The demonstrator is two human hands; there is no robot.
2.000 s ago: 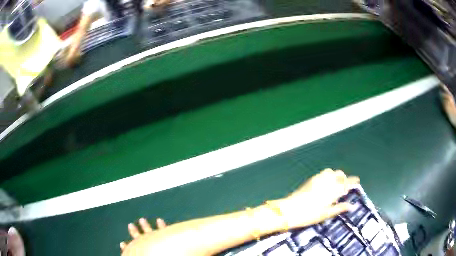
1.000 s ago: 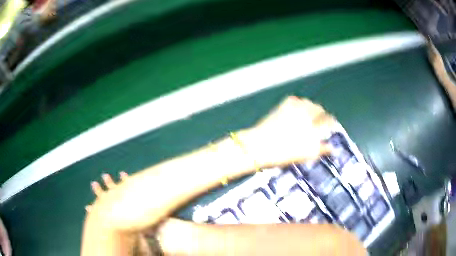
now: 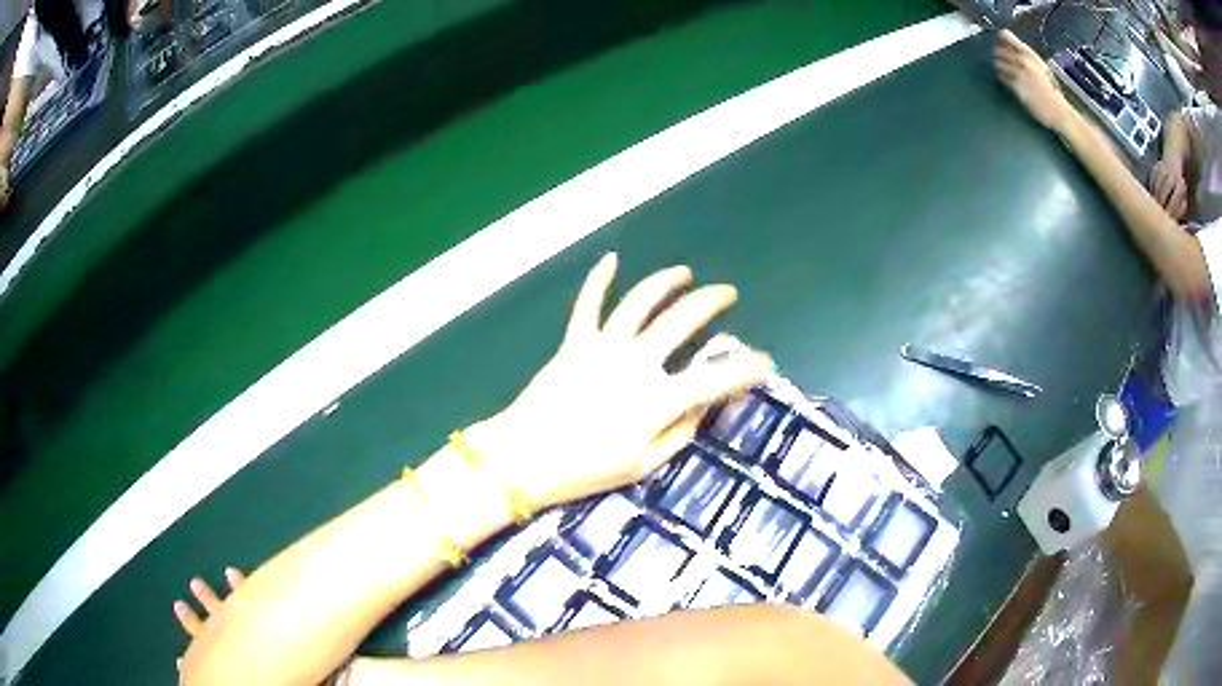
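Note:
A white-edged lens tray (image 3: 643, 547) with rows of black-framed squares lies on the dark green bench mat. My left hand (image 3: 630, 369), with thin yellow bands at the wrist, is over its upper left part. Three fingers are raised and spread; the index finger and thumb are close together near the tray's top corner, and I cannot tell if they hold anything. My right forearm crosses the tray's lower edge towards the left. Of my right hand (image 3: 208, 603) only fingertips show, beyond my left forearm; the rest is hidden, and I see nothing held.
Tweezers (image 3: 970, 370) lie right of the tray. A white scrap (image 3: 925, 456) and an empty black frame (image 3: 994, 461) lie near a white dispenser bottle (image 3: 1072, 496). Crumpled clear plastic (image 3: 1072, 616) is below. Another person's arm (image 3: 1112, 174) reaches in at upper right. A white strip (image 3: 536, 248) borders the green belt.
The view has shifted to the right, bringing the bottle and the other person's arm into clear sight. My left hand's outer fingers have opened and lifted. The tray now shows more of its squares.

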